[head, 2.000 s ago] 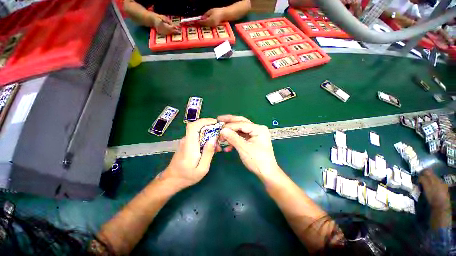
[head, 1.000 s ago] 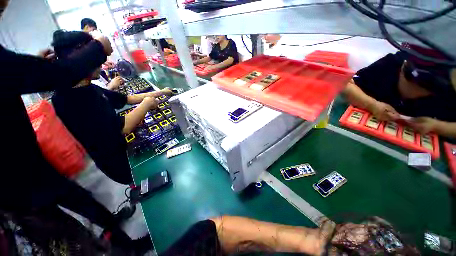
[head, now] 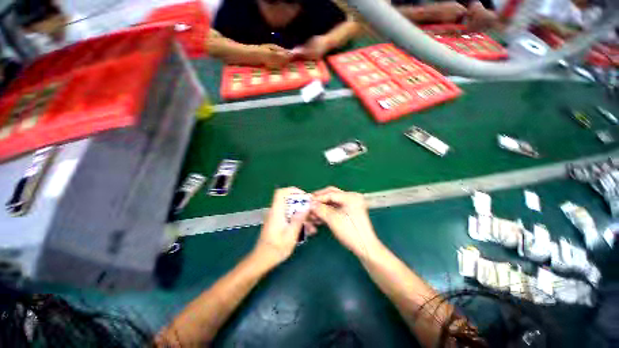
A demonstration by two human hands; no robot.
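Observation:
A small phone assembly [head: 297, 205] with a white face and blue spots is held upright over the near edge of the belt; its dark lower end shows below the fingers. My left hand [head: 278, 224] is closed around it. My right hand [head: 345, 212] touches its top right edge with thumb and fingertips; whether it pinches a small part cannot be seen. Two phone assemblies with dark screens lie on the belt at left, one upright [head: 224, 177] and one beside the machine [head: 187, 193].
A grey machine housing [head: 129, 190] with a red tray [head: 88, 88] stands at left. More handsets [head: 346, 151] lie on the green belt. White parts in rows [head: 505, 233] lie on the worktop at right. A person opposite works over a red tray [head: 271, 80]. A grey curved pipe hangs above right.
The view swung left and came back. Compared with the oldest frame, the handsets on the belt have shifted left. Both hands are again in view at the phone assembly.

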